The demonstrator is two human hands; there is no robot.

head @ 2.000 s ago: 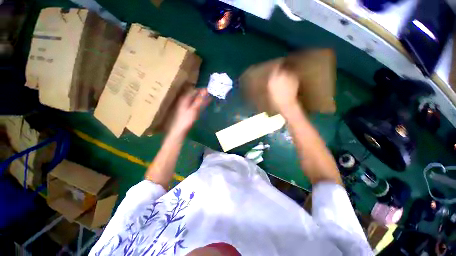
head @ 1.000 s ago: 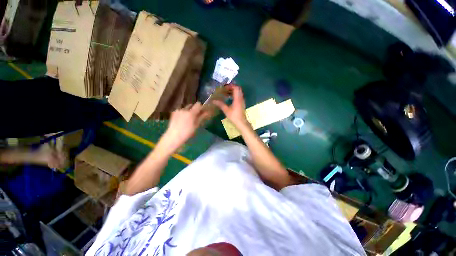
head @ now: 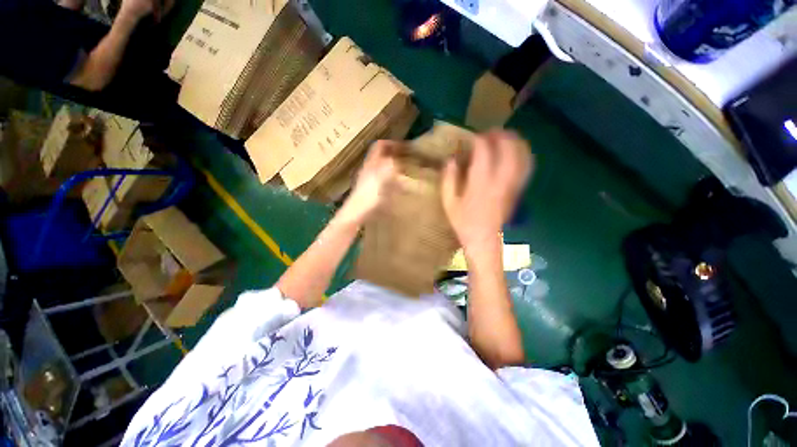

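A small brown carton [head: 404,236] is held upright in front of my chest, blurred by motion; flaps show at its top. My left hand [head: 380,179] grips its left upper side. My right hand [head: 486,185] is at its right upper side, fingers blurred and raised over the edge. Two stacks of flat carton blanks stand left of the hands: the nearer stack [head: 328,113] and the farther stack [head: 236,61]. A pale yellow strip [head: 516,256] lies on the bench, partly hidden behind my right hand and the carton.
Another carton [head: 491,100] stands on the green bench at the back. A black ribbed housing [head: 682,292] and a motor unit [head: 642,393] are at right. A pale shelf [head: 647,96] runs above. At left are a person's arm [head: 109,52], a blue trolley [head: 65,231] and an open carton [head: 170,262].
The view has shifted. My hands, earlier together low near the stack, now hold a brown carton in front of my chest. The white slips are no longer visible. A person's arm now shows at upper left.
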